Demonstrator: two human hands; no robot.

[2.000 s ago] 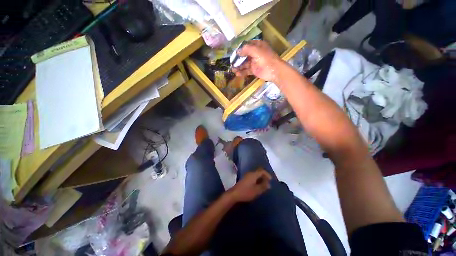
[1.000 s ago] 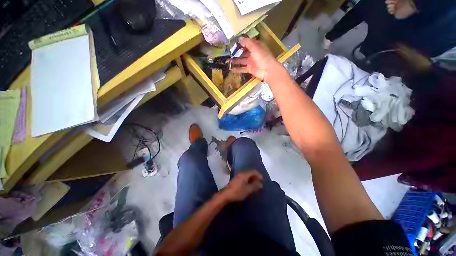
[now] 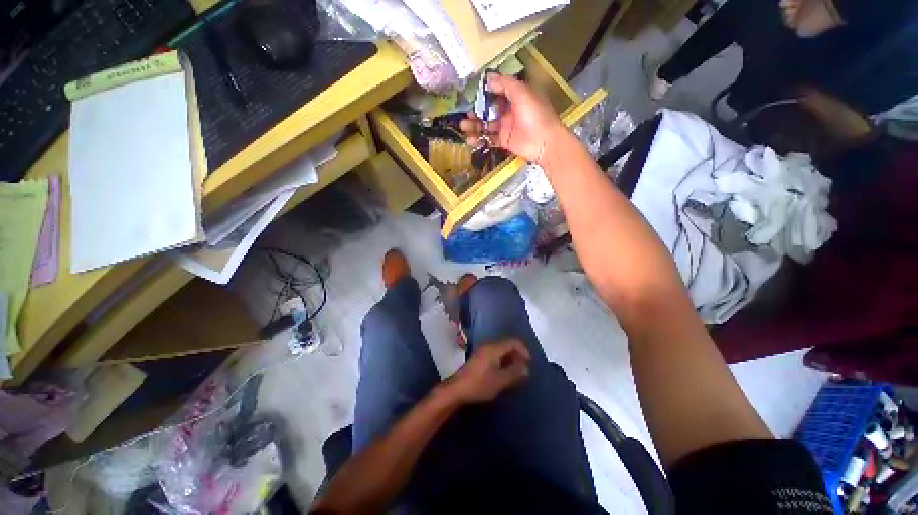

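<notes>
My right hand (image 3: 515,123) is over the open yellow wooden drawer (image 3: 415,164) and holds a small white and dark item (image 3: 487,98) between thumb and fingers. The item is too small and blurred to name. Below the hand, the drawer holds clutter (image 3: 450,159) with orange-brown and dark pieces. My left hand (image 3: 493,369) rests on my thigh over the blue jeans, its fingers curled. Nothing shows in it.
The desk at left bears a notepad (image 3: 134,166), a black mouse (image 3: 280,32) and papers. A blue bag (image 3: 490,241) hangs below the drawer. A cloth pile (image 3: 770,201) and a seated person (image 3: 765,60) are at right, a blue basket (image 3: 837,422) lower right.
The view has shifted a little. My right hand stays over the drawer, and the small item in its fingers now stands more upright. My left hand stays on the thigh.
</notes>
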